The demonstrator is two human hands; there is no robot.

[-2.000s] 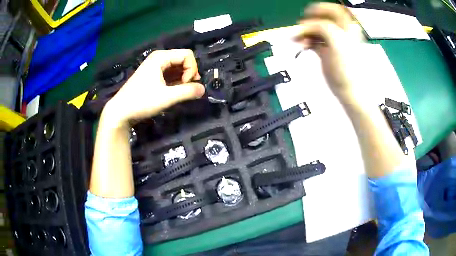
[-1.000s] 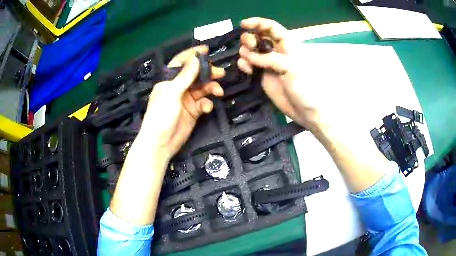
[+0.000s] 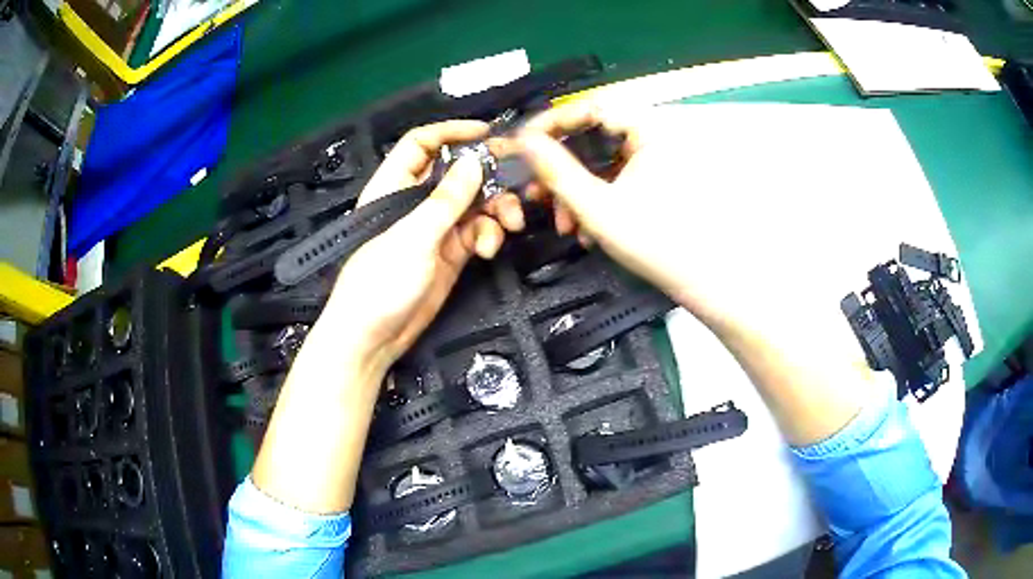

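My left hand (image 3: 425, 226) grips a round watch body (image 3: 474, 162) with shiny film, above the foam tray. A long black strap with holes (image 3: 351, 235) extends from it toward the lower left. My right hand (image 3: 589, 181) is closed at the other side of the watch body, its fingers blurred, on a short dark strap piece (image 3: 515, 172). The joint between strap and body is partly hidden by fingertips. The black foam tray (image 3: 532, 404) below holds film-covered watch bodies and strapped watches in square pockets.
A white sheet (image 3: 782, 226) lies right of the tray, with a black strap pile (image 3: 910, 322) on it. Stacked foam trays (image 3: 170, 430) stand at left. A blue cloth (image 3: 153, 147) lies upper left. A white label (image 3: 485, 74) is at the tray's back edge.
My right hand has moved from the sheet side to my left hand, and both now meet at the watch body. The long strap now shows pointing lower left.
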